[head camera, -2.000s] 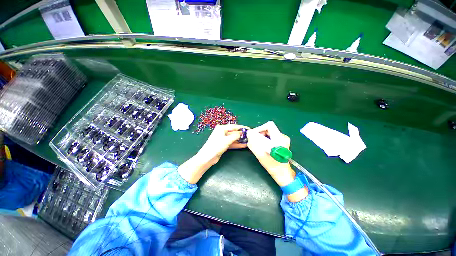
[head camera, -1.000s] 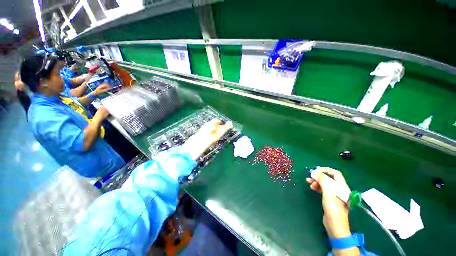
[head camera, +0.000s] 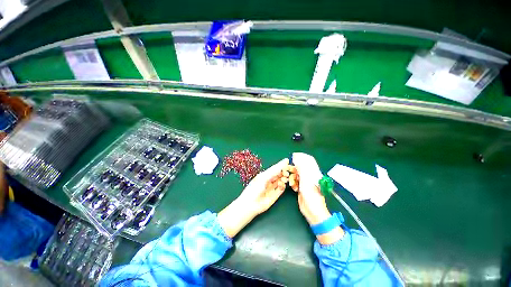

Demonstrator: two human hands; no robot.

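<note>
My left hand (head camera: 269,188) and my right hand (head camera: 308,182) meet at the fingertips over the green belt, just right of the red pile. My right hand holds a syringe; its green cap (head camera: 326,185) shows behind the hand, with a thin hose running back past the forearm. The barrel and tip are mostly hidden. My left fingers are curled together; whether they hold a part cannot be seen. Tiny red parts (head camera: 242,165) lie in a loose pile. A clear tray (head camera: 78,185) with dark housings (head camera: 133,166) stands to the left.
A white crumpled wipe (head camera: 205,160) lies between tray and pile; a larger white paper (head camera: 358,182) lies right of my hand. Single black housings (head camera: 296,136) are spaced along the belt toward the right. Stacked trays (head camera: 56,134) stand far left. A blue bin (head camera: 226,40) sits at the back. Another person's blue sleeve (head camera: 25,235) shows at left.
My left hand has come back from the tray to my right hand. The view has swung back from the left. The housings on the belt have moved left compared with the oldest frame.
</note>
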